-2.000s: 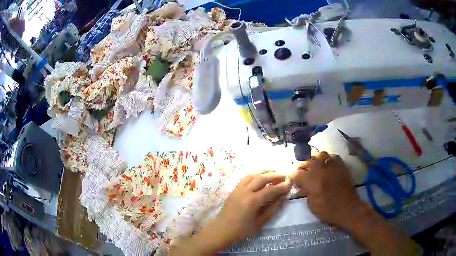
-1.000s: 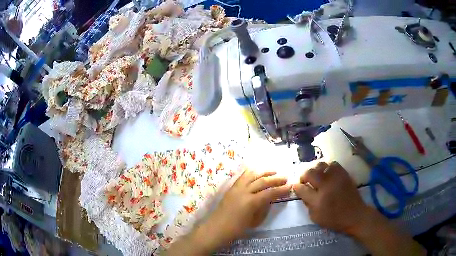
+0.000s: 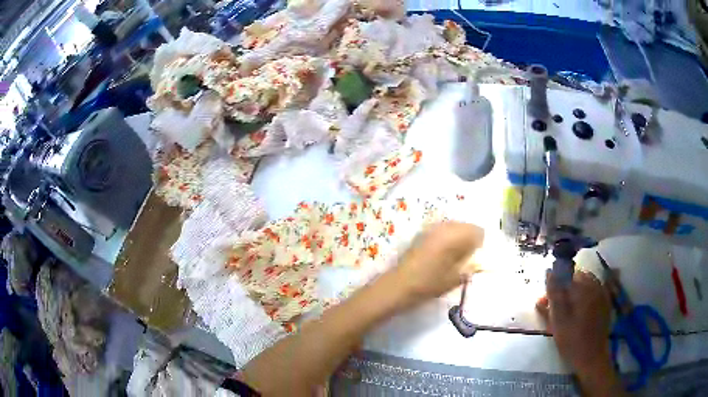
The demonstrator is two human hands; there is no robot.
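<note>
A crinkled cream floral piece [image 3: 349, 233] lies left of the bright sewing area, its right end washed out by the light. My left hand [image 3: 446, 256] is at that right end, fingers bent and overexposed; whether it grips cloth is unclear. My right hand [image 3: 578, 314] is just in front of the presser foot area [image 3: 564, 248], partly behind dark machine parts, fingers bent; no held item can be made out. Blue-handled scissors [image 3: 643, 341] lie directly right of my right hand. The white machine head [image 3: 574, 163] stands behind.
A tangled floral pile [image 3: 287, 85] covers the back left. A grey-white lamp [image 3: 472, 139] stands left of the head. A red slim tool [image 3: 679, 291] lies at right. A brown board [image 3: 155, 264] and a grey machine [image 3: 101, 163] are at left. A ruler strip [image 3: 435, 381] runs along the front.
The view has turned left, so things sit farther right. My hands, close together at the needle before, are now apart; my left hand has moved left from the needle. The dark bed cover corner is uncovered.
</note>
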